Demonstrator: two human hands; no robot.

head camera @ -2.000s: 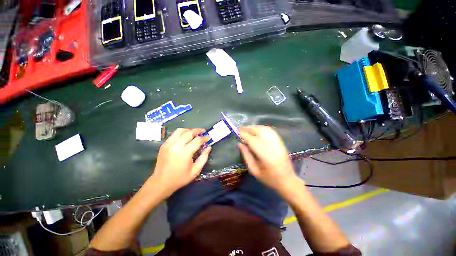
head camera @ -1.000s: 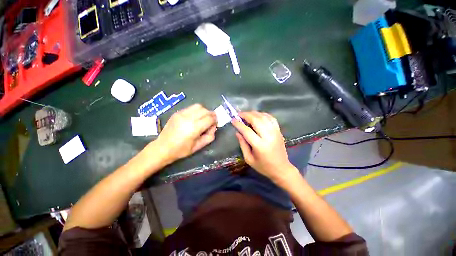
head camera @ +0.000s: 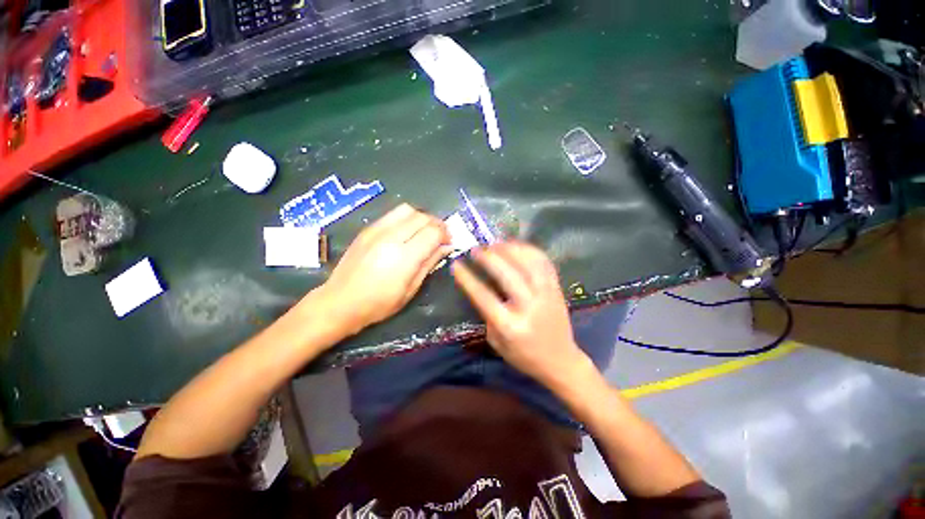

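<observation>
A blue circuit board (head camera: 479, 222) stands tilted on edge in front of me, with a white flat screen module (head camera: 459, 234) against its left side. My left hand (head camera: 390, 257) pinches the left end of the white module with its fingertips. My right hand (head camera: 517, 296) is at the board's lower right end, fingers bent and slightly blurred; its fingertips partly hide the board. A second blue board (head camera: 330, 203) lies flat to the left, above another white module (head camera: 292, 247) with an orange-brown edge.
A white rounded pad (head camera: 248, 167), white square (head camera: 134, 287), clear window (head camera: 583, 151) and white tailed strip (head camera: 452, 77) lie around. A black electric screwdriver (head camera: 700, 209) and blue station (head camera: 779, 139) are right. Red tray (head camera: 122, 114) and clear phone tray (head camera: 335, 51) are back left.
My left hand has moved from the board's left end to the white module. The board stays tilted while my right fingers have shifted down to its lower end. The view has also shifted.
</observation>
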